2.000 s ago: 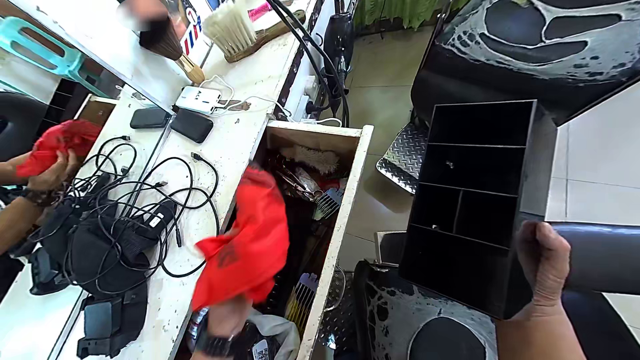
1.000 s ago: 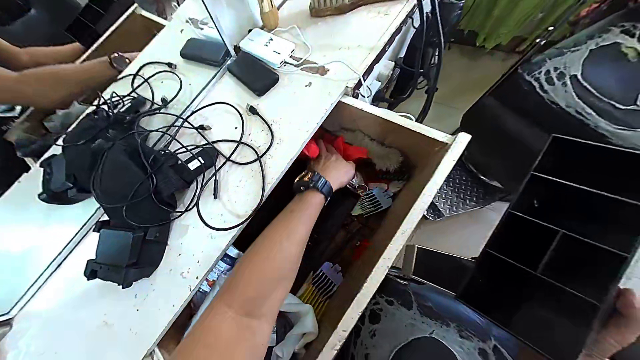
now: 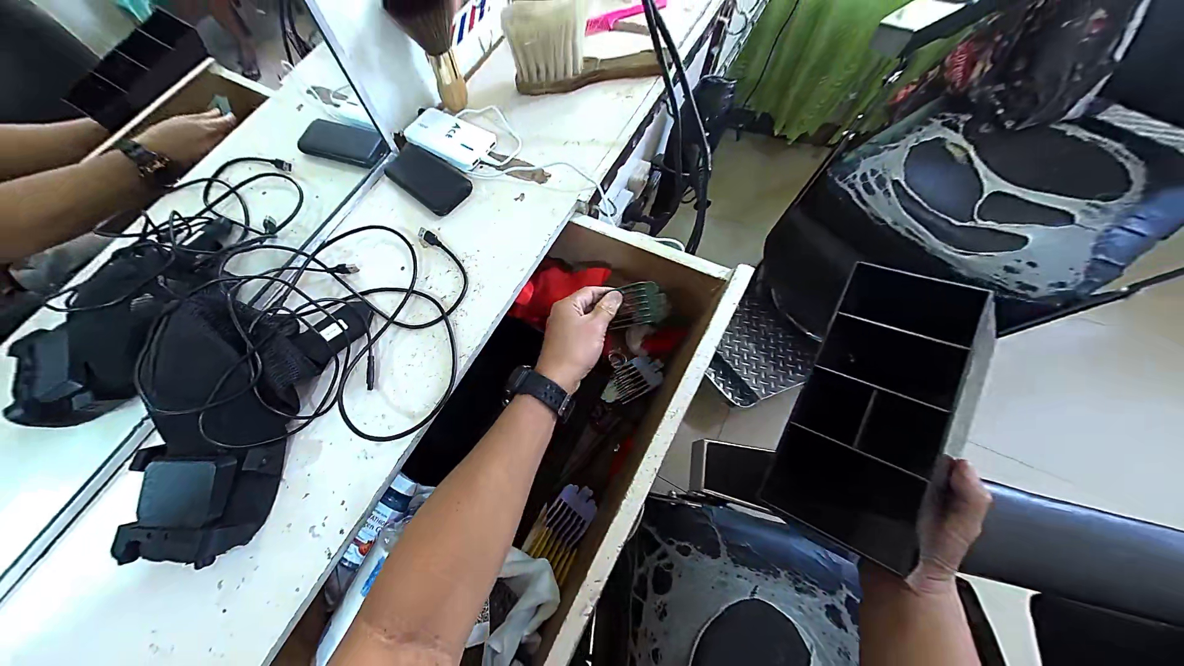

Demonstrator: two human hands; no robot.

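My left hand (image 3: 578, 333), with a watch at its wrist, pinches a green clipper guard comb (image 3: 640, 303) between thumb and fingers over the open wooden drawer (image 3: 659, 372). Beneath it in the drawer lie a red cloth (image 3: 560, 285), a pale clipper guard (image 3: 633, 380) and, farther toward me, a lilac guard (image 3: 571, 511) beside yellow comb-like teeth. On the right, my right hand (image 3: 953, 523) grips the lower side of a black divided organizer box (image 3: 856, 368), tilted so its bare compartments face me.
On the white counter (image 3: 388, 499) lie tangled black cables (image 3: 444, 319), a black strapped device (image 3: 217, 398), a white power bank (image 3: 450, 138), a dark phone-like block (image 3: 428, 178) and brushes (image 3: 546, 46). A mirror stands at left. Black patterned chairs (image 3: 999, 194) flank the box. Bottles (image 3: 377, 523) sit in the drawer.
The red cloth, in my left hand two seconds ago, now lies in the drawer. My left hand has let it go and has taken hold of the green guard. My right hand still holds the box.
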